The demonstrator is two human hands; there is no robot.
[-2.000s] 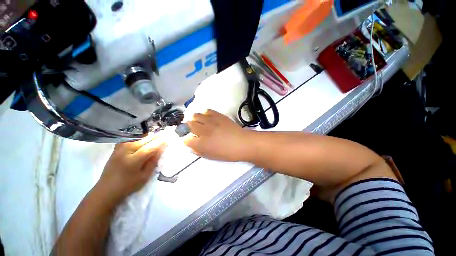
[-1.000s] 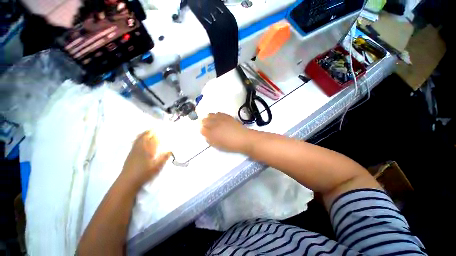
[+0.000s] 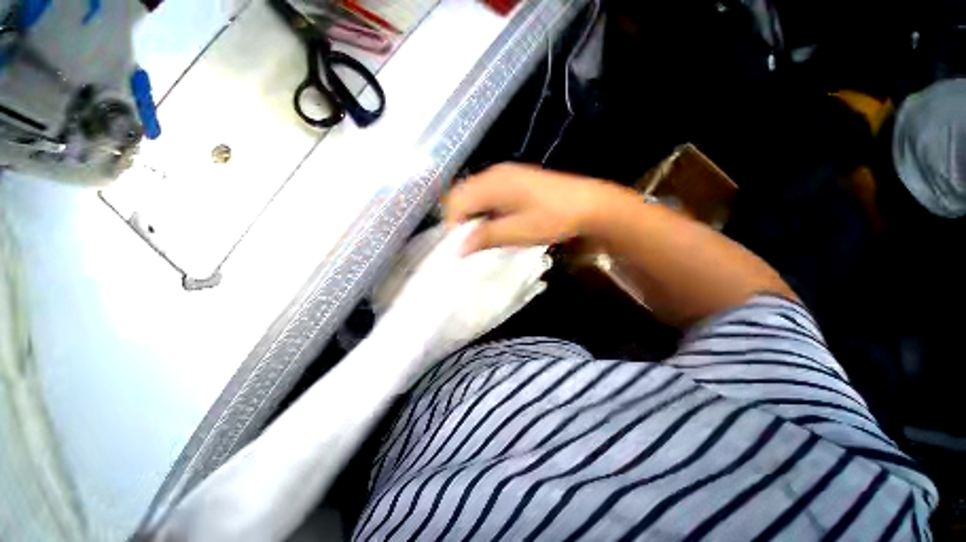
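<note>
My right hand (image 3: 519,206) is off the table's front edge, slightly blurred, with its fingers closed on white cloth (image 3: 424,307). The cloth runs from the hand down to the lower left, across the table edge, and looks plain. My left hand does not show; the cloth's far end reaches the bottom left edge of the picture. The sewing machine's needle area (image 3: 106,132) is at the upper left, with no hand at it. The pale machine bed plate (image 3: 228,212) is uncovered.
Black-handled shears (image 3: 355,104) and slim pink and red tools (image 3: 365,32) lie on the table. A grey ruler strip (image 3: 318,291) lines the front edge. White cloth (image 3: 23,392) lies at far left. A brown carton (image 3: 694,185) is below table level.
The view has swung right and down. My right hand has moved from beside the needle to beyond the front edge and now holds white cloth. My left hand has gone out of view.
</note>
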